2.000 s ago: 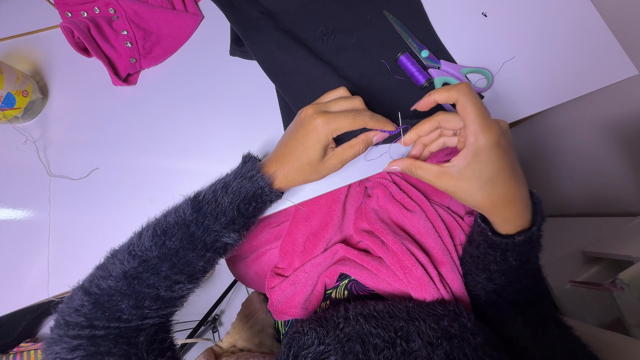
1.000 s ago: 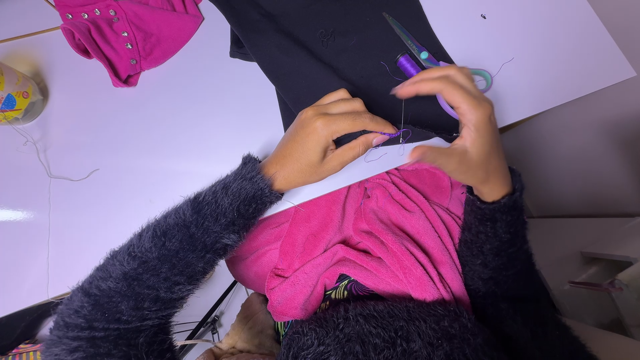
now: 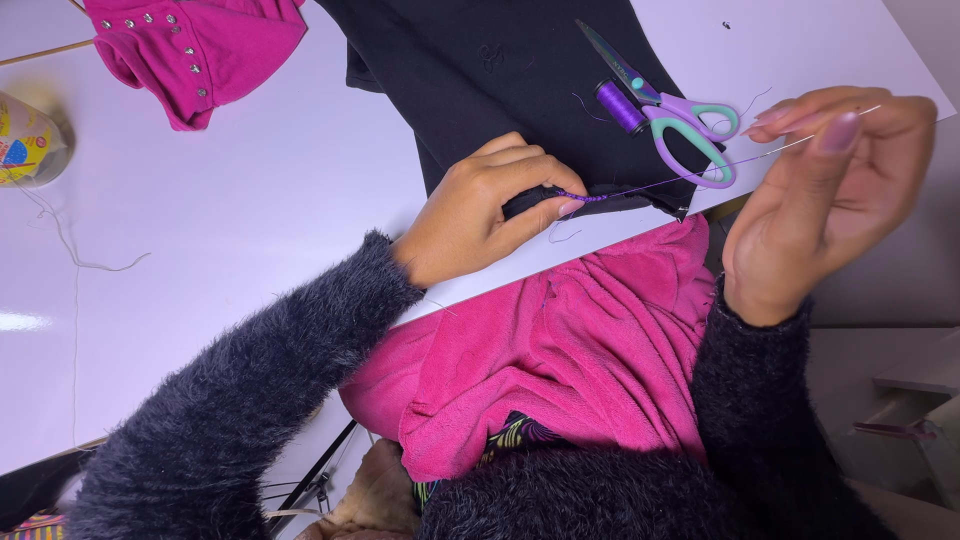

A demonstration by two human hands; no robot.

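My left hand (image 3: 491, 206) pinches the edge of a black fabric garment (image 3: 495, 97) at the table's front edge, beside a row of purple stitches (image 3: 589, 198). Up at the right, my right hand (image 3: 832, 187) holds a sewing needle (image 3: 791, 144) between thumb and fingers. A purple thread (image 3: 667, 180) runs fairly straight from the stitches to the needle. Scissors (image 3: 686, 139) with purple and mint handles lie on the black fabric, blades pointing up and left. Against them rests a spool of purple thread (image 3: 621, 106).
A pink garment with shiny studs (image 3: 199, 56) lies at the upper left. A container with yellow markings (image 3: 30, 142) stands at the left edge, near a loose pale thread (image 3: 76, 259). Pink plush fabric (image 3: 555, 352) covers my lap below the table edge (image 3: 517, 277).
My right hand has moved right, away from the fabric, with the needle, and the purple thread now stretches out behind it. My left hand has stayed at the stitched edge.
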